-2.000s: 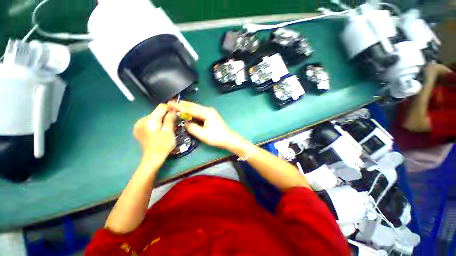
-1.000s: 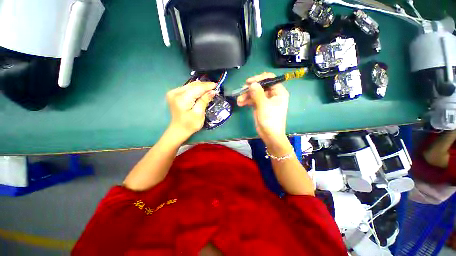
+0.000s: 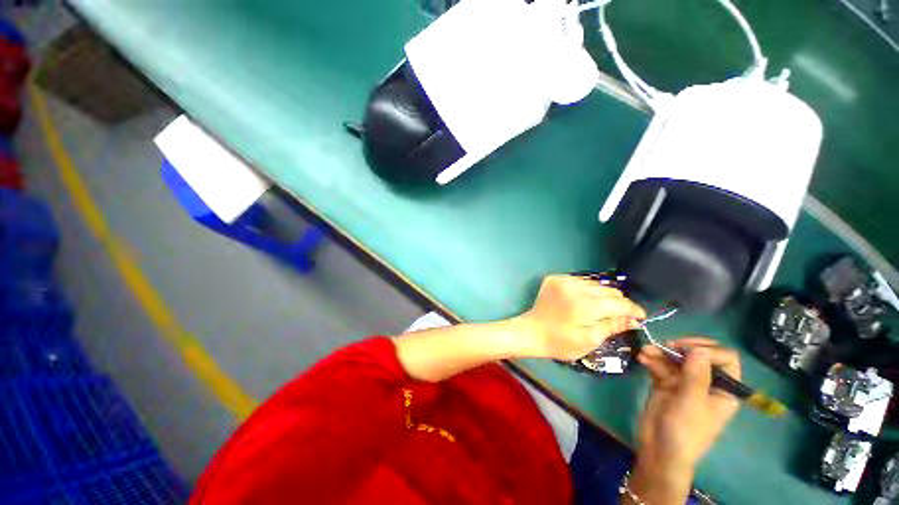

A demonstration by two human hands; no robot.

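Note:
My left hand (image 3: 582, 316) pinches thin wires (image 3: 658, 318) beside the black camera head (image 3: 690, 258) of a large white camera body (image 3: 734, 138). A front module with a circuit board (image 3: 609, 357) lies under and beside my left hand, partly hidden by it. My right hand (image 3: 685, 399) holds a slim dark tool (image 3: 729, 383) with a yellow wrap on its rear end. The tool's front end is near the wires; whether it touches them I cannot tell.
A second white camera (image 3: 483, 79) lies on the green bench mat (image 3: 444, 247) at the upper middle. Several spare modules (image 3: 856, 395) sit at the right. A white cable (image 3: 616, 59) curves at the back. A white box on a blue stool (image 3: 212, 168) stands beyond the bench edge.
The view has turned left, so the camera and modules appear further right and the second camera shows fully. My right hand has brought the tool close to the wires at my left hand.

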